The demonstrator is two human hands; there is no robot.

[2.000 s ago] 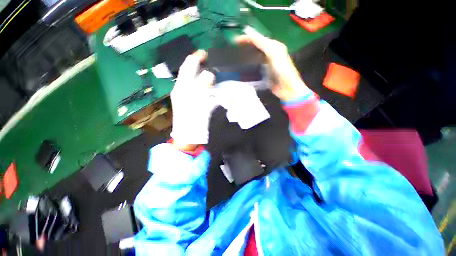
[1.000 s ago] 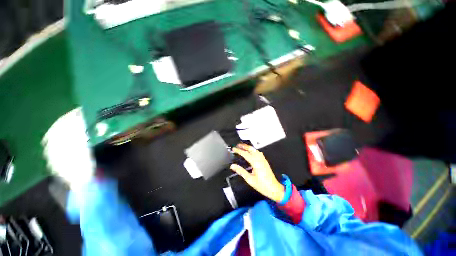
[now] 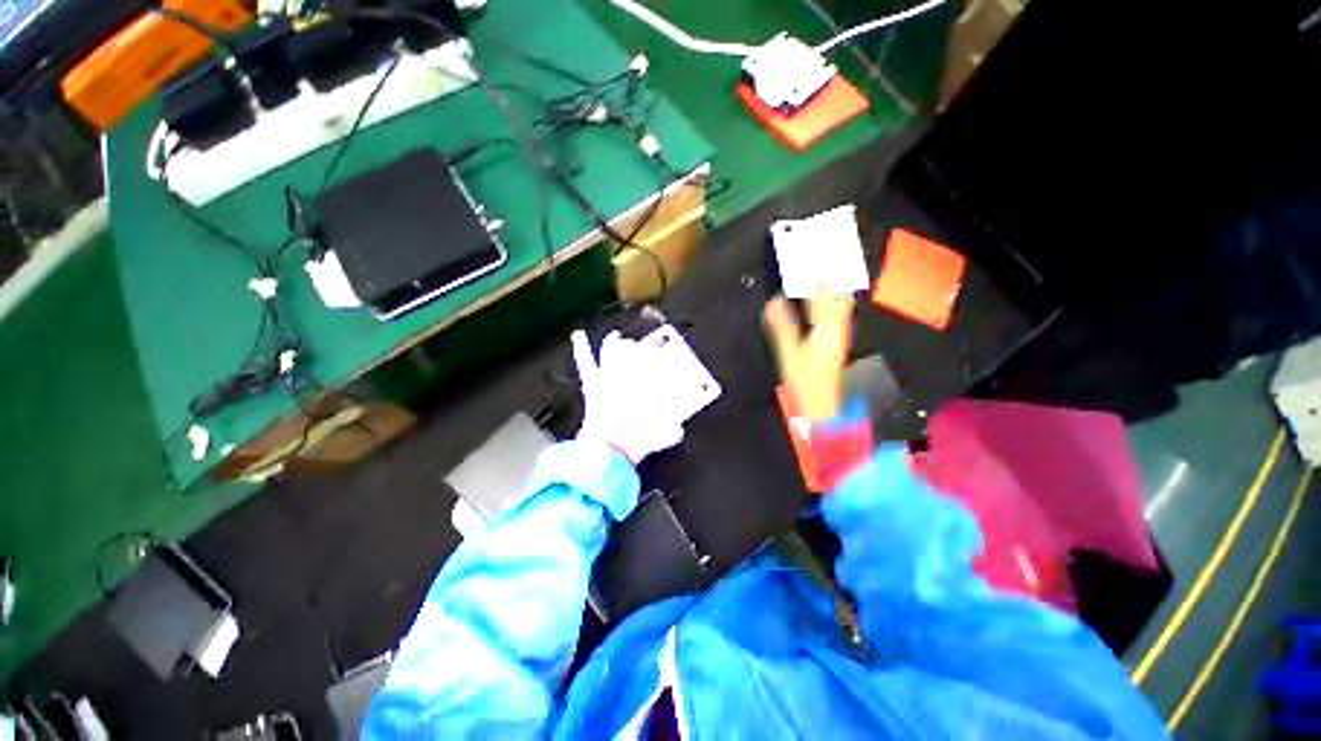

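My left hand (image 3: 630, 403), in a white glove, lies over the lower left part of a white plate (image 3: 693, 368) on the black mat. The glove hides part of that plate, so its grip cannot be told. My bare right hand (image 3: 819, 355) is slightly blurred, its fingertips at the lower edge of a second white plate (image 3: 822, 249). Whether they grip it cannot be told. A grey-black box (image 3: 500, 463) lies left of the glove. A dark box (image 3: 648, 557) lies below it, partly hidden by my sleeve.
A black box (image 3: 406, 232) sits on the raised green table (image 3: 536, 87) with loose leads and adapters on a white power strip (image 3: 319, 123). Orange pads (image 3: 919, 278) lie right and far; one is under a dark box (image 3: 874, 388). A magenta item (image 3: 1036, 485) is at right.
My left hand has moved right from the green table's edge to the white plate. My right hand has moved farther out. A second white plate now shows near it. The camera view has shifted.
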